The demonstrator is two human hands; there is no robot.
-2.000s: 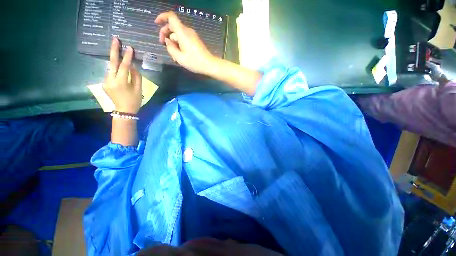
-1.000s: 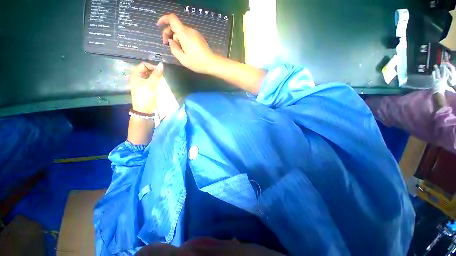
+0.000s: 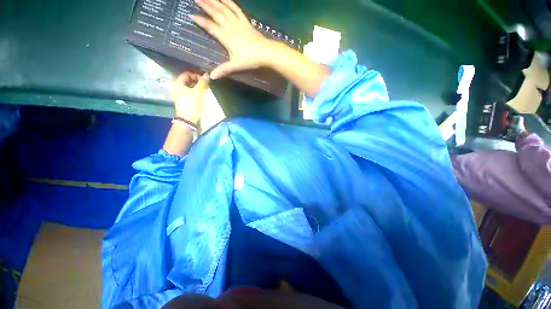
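A black retail box (image 3: 175,37) with rows of white text and small icons lies on the dark-green bench, its near long edge towards me and looking slightly raised. My right hand (image 3: 241,39) is spread flat on its top face, thumb at the near edge. My left hand (image 3: 190,96) is at the near edge, fingers pinched on a pale label sheet (image 3: 211,112) that hangs beside the palm. The fingertips of my left hand and my right thumb nearly meet. Whether a small label is between them cannot be told.
Pale papers (image 3: 325,45) lie right of the box, washed out by glare. Further right are a white and pale blue label strip (image 3: 462,105), another black box (image 3: 496,119) and a person's pink sleeve (image 3: 504,178). Brown cardboard (image 3: 63,265) is at the lower left, below the green bench (image 3: 72,66).
The box has turned clockwise and shifted right in view. My right hand has opened flat onto it. My left hand left the box top, took up the label sheet and moved right along the near edge.
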